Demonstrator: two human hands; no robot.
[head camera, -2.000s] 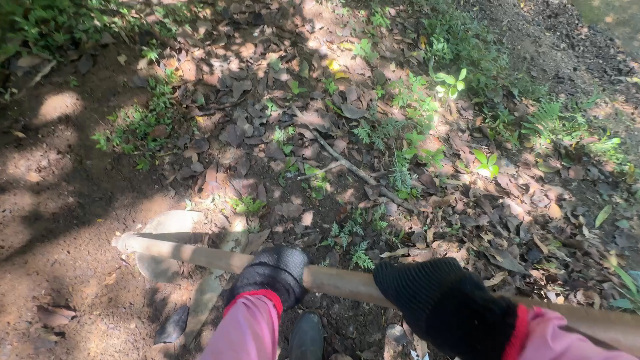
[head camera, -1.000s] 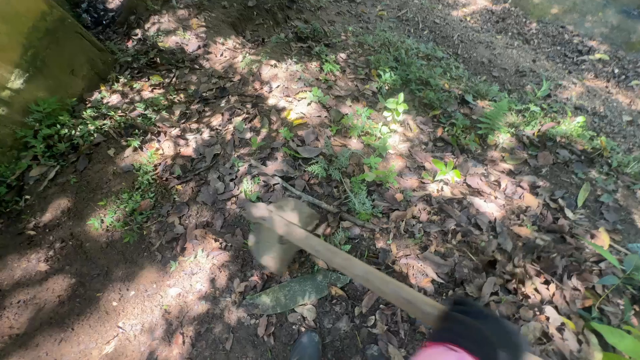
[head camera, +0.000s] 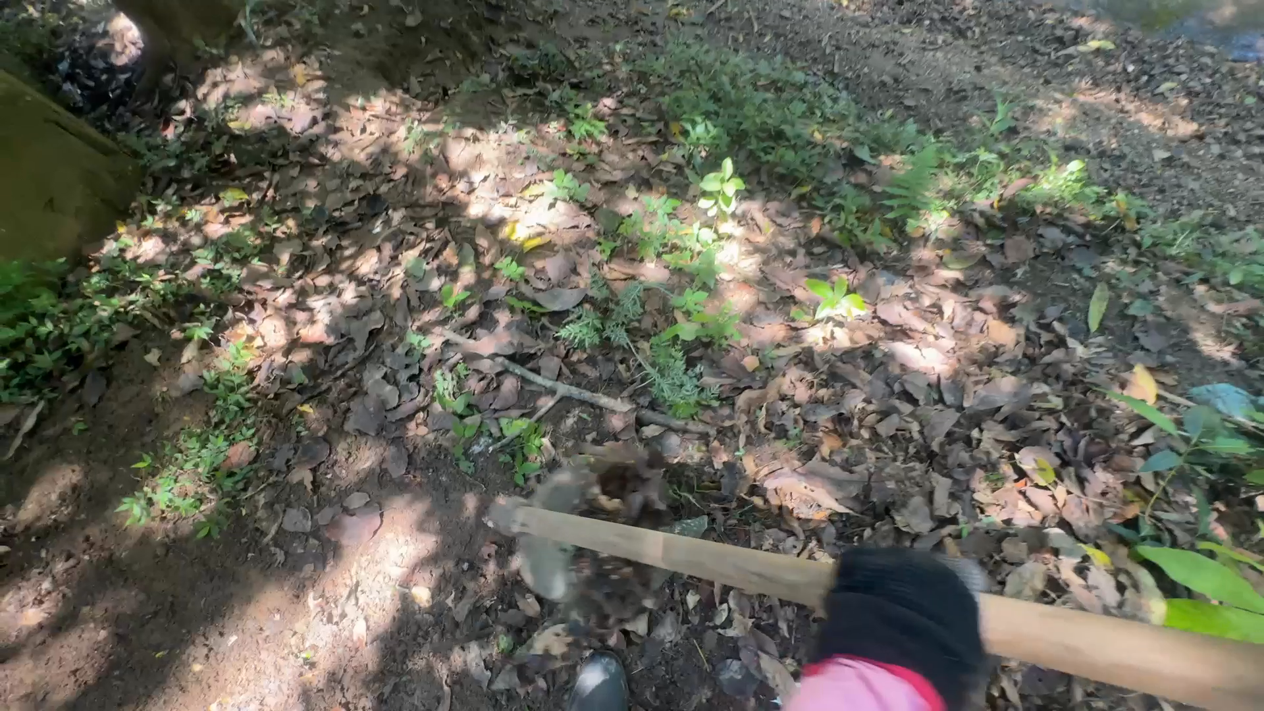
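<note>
My left hand, in a black knit glove with a pink sleeve and red cuff, is closed around the wooden handle of a hoe. The handle slants from lower right to the centre-left. Its greyish blade is low at the ground, beside a blurred clump of dark soil and dead leaves. The handle runs out of the frame at the right; my right hand is out of view.
Dead leaves cover much of the ground, with a forked twig and small green plants beyond the blade. Bare soil lies left. A dark boot toe shows below; a mossy block-like object stands upper left.
Two seconds ago both gloved hands showed on the handle; now only the left does, farther right. Since one second ago the blade has moved nearer and the handle lies flatter across the view.
</note>
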